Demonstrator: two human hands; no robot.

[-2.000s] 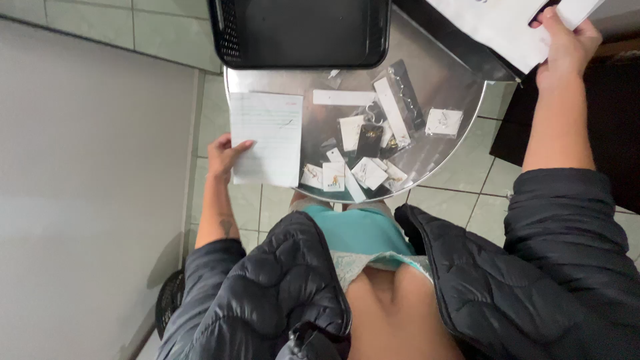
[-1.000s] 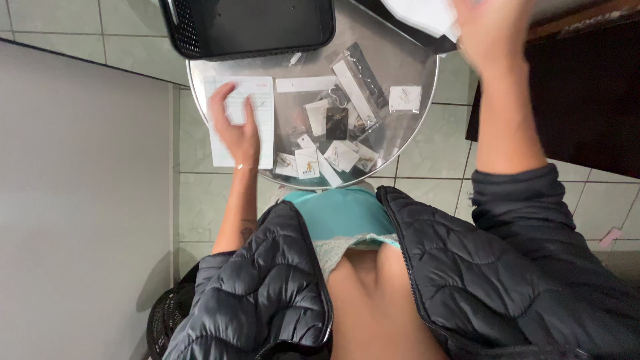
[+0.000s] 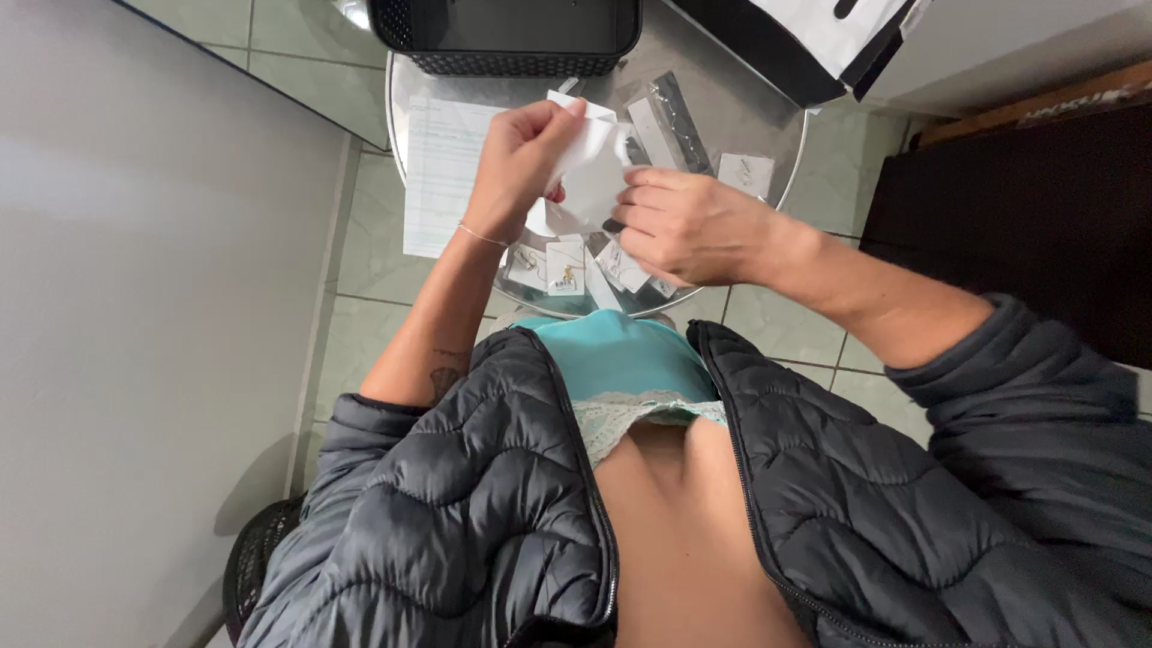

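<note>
Above the round metal table (image 3: 787, 148), my left hand (image 3: 531, 157) grips the left side of a white paper piece (image 3: 589, 175), which looks like a small bag or envelope. My right hand (image 3: 688, 220) is at its right edge with fingers curled on it; the fingertips are partly hidden. A lined paper sheet (image 3: 441, 171) lies left of my left hand. Below and between the hands are carded jewelry pieces, one a gold-coloured pendant on a white card (image 3: 566, 270). A bagged chain on a dark card (image 3: 679, 121) and another white card (image 3: 745, 173) lie farther right.
A black plastic basket (image 3: 526, 63) stands at the table's far edge. An open black box with white paper (image 3: 774, 54) sits at the far right. A dark piece of furniture (image 3: 1008, 216) is to the right, a grey wall (image 3: 153, 270) to the left.
My left hand has left the lined sheet and now holds the white paper piece. My right hand has come from the white paper at the box to the middle of the table.
</note>
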